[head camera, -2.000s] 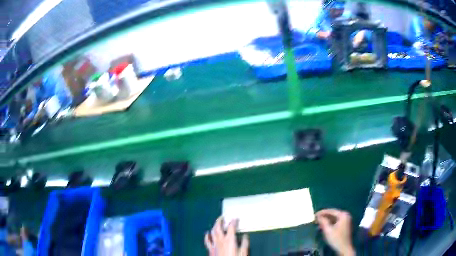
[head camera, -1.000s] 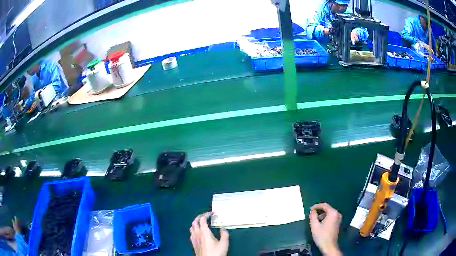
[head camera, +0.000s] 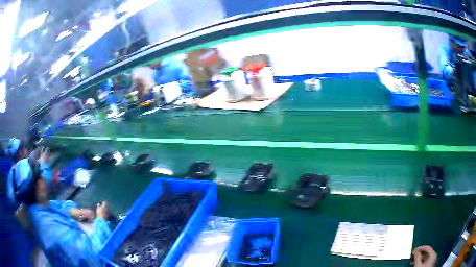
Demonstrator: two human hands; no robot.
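Observation:
A pale paper sheet (head camera: 373,241) with faint rows of marks lies flat on the green bench at the lower right. My right hand (head camera: 425,257) is at the sheet's right corner, cut off by the bottom edge and blurred; its fingers are curled together, and whether they hold anything cannot be told. My left hand is not in view. The nearest black housing (head camera: 310,190) stands on the line beyond the sheet, to its left. Another black housing (head camera: 433,180) stands beyond the sheet's right side.
A long blue bin (head camera: 207,201) of dark parts, a clear bag (head camera: 207,245) and a small blue bin (head camera: 277,235) stand left of the sheet. More housings line the bench. People in blue smocks (head camera: 65,229) sit at the left. The yellow-orange driver (head camera: 464,251) shows at the right edge.
The view has swung left, so the sheet and bins sit further right in the picture. My left hand has left the picture. My right hand is now mostly cut off.

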